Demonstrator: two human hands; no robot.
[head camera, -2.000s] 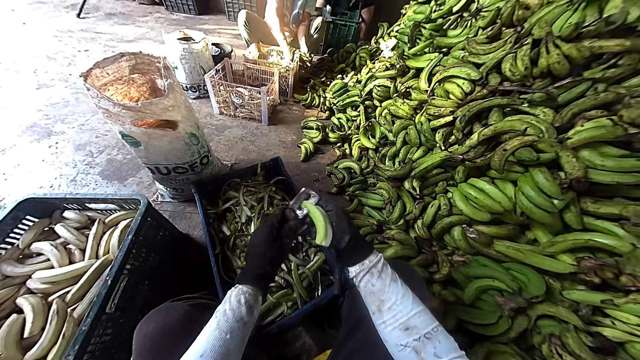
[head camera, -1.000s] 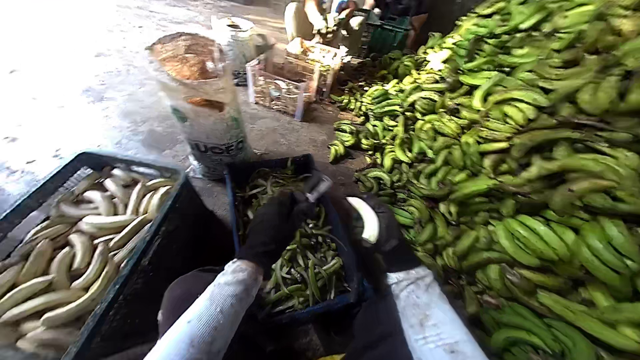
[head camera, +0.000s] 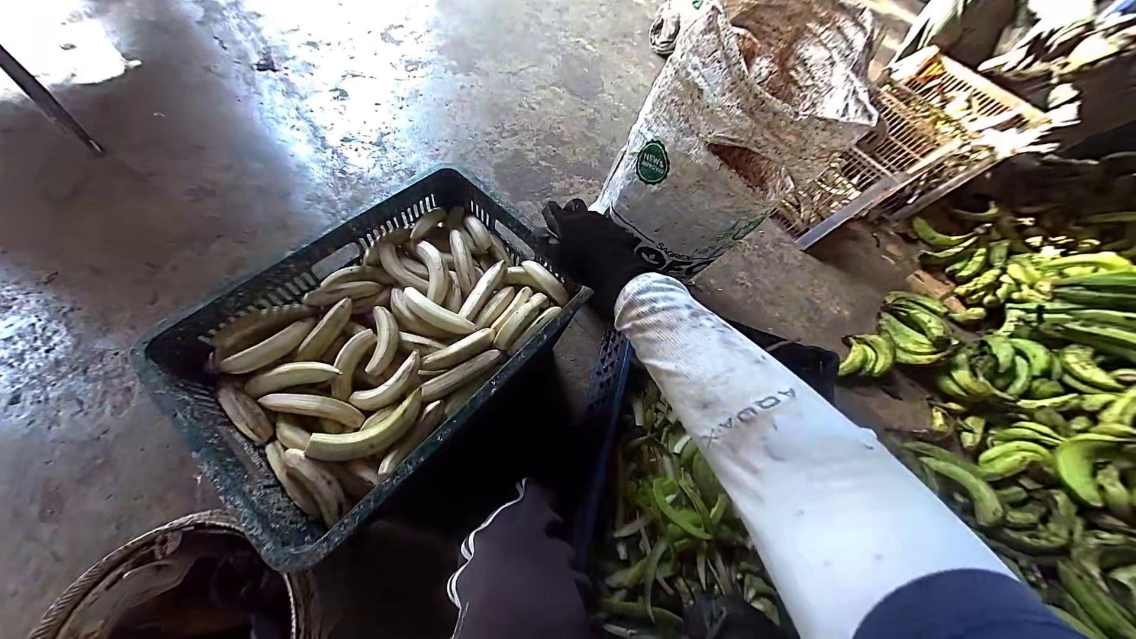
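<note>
My right hand (head camera: 599, 253), in a black glove, is at the right corner of a dark green plastic crate (head camera: 479, 413); its fingers are partly hidden, and whether they grip the rim is unclear. Peeled plantains (head camera: 382, 355) fill much of that crate. Under my white-sleeved right forearm lies a blue crate (head camera: 608, 390) of green peels (head camera: 679, 506). I cannot make out my left hand; a dark shape at the bottom edge, among the peels, is unclear. No knife or half-peeled plantain shows.
A woven sack (head camera: 701, 160) stands behind my right hand, beside a pale slatted crate (head camera: 923, 133). Green plantains (head camera: 1021, 373) are heaped at the right. A round basket (head camera: 84, 581) sits at the lower left. A thin dark rod (head camera: 53, 102) shows at the upper left.
The view has swung left. My right hand has moved from above the peel crate to the corner of the plantain crate. The plantain it held a second ago is no longer seen in it.
</note>
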